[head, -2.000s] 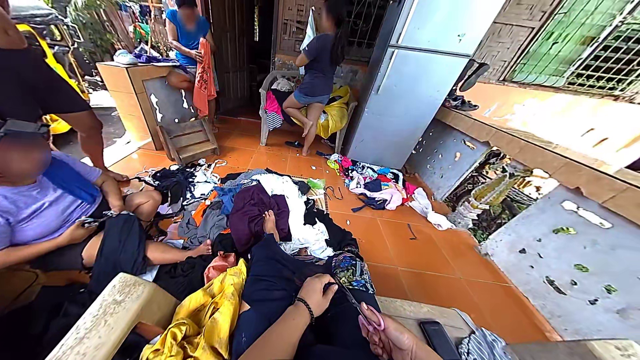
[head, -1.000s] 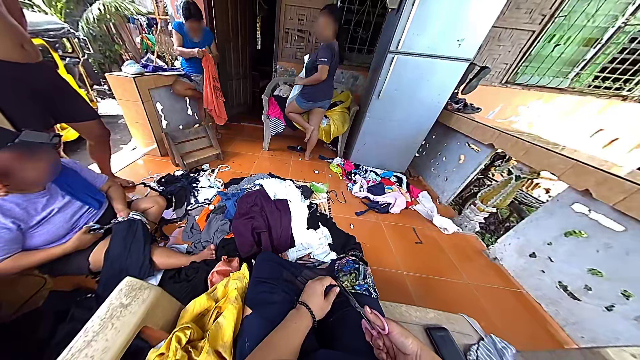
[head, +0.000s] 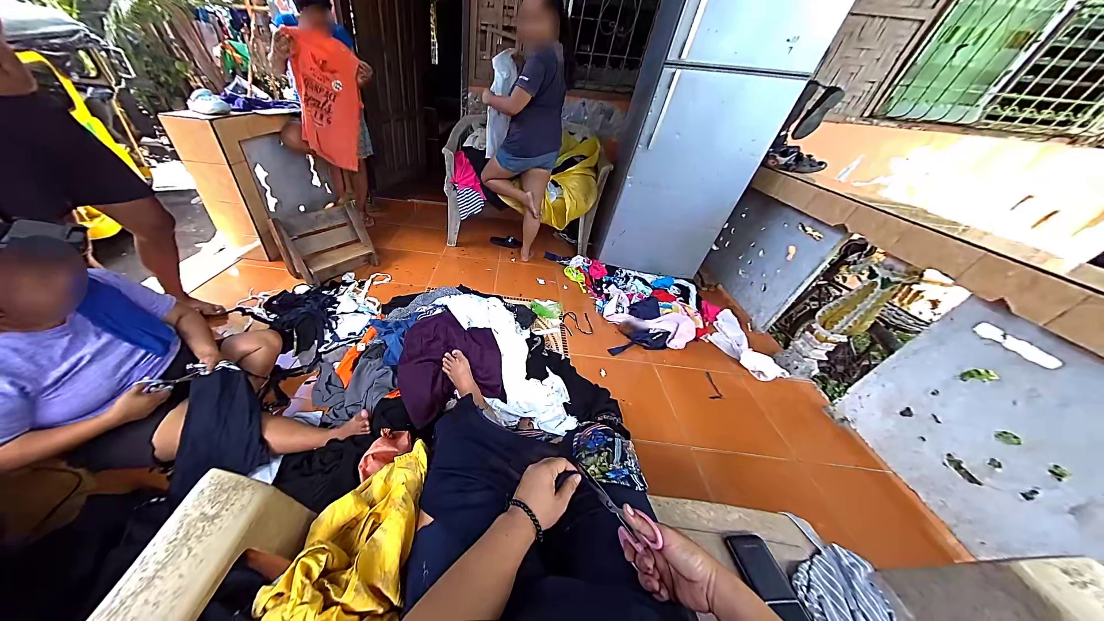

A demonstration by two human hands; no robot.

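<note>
My left hand (head: 549, 488), with a dark beaded bracelet at its wrist, pinches dark navy cloth (head: 474, 457) spread over my lap. Pink-handled scissors (head: 617, 509) are in my right hand (head: 660, 556), their blades pointing up and left toward the cloth beside my left hand. How far the blades are apart is hard to tell. Yellow satin cloth (head: 358, 535) lies to the left of my lap, and a patterned cloth (head: 608, 453) lies just beyond the scissors. A black phone (head: 763, 573) rests to the right of my right hand.
A large clothes pile (head: 448, 354) covers the tiled floor ahead; a smaller pile (head: 664, 315) lies near the refrigerator (head: 703, 147). At left a seated person (head: 78, 362) holds dark cloth. Farther back, one person holds up an orange shirt (head: 323, 95), another stands by a plastic chair (head: 448, 172).
The person at the back left has raised and spread the orange shirt, which hung lower before. The person near the plastic chair has turned. My hands stay in nearly the same place.
</note>
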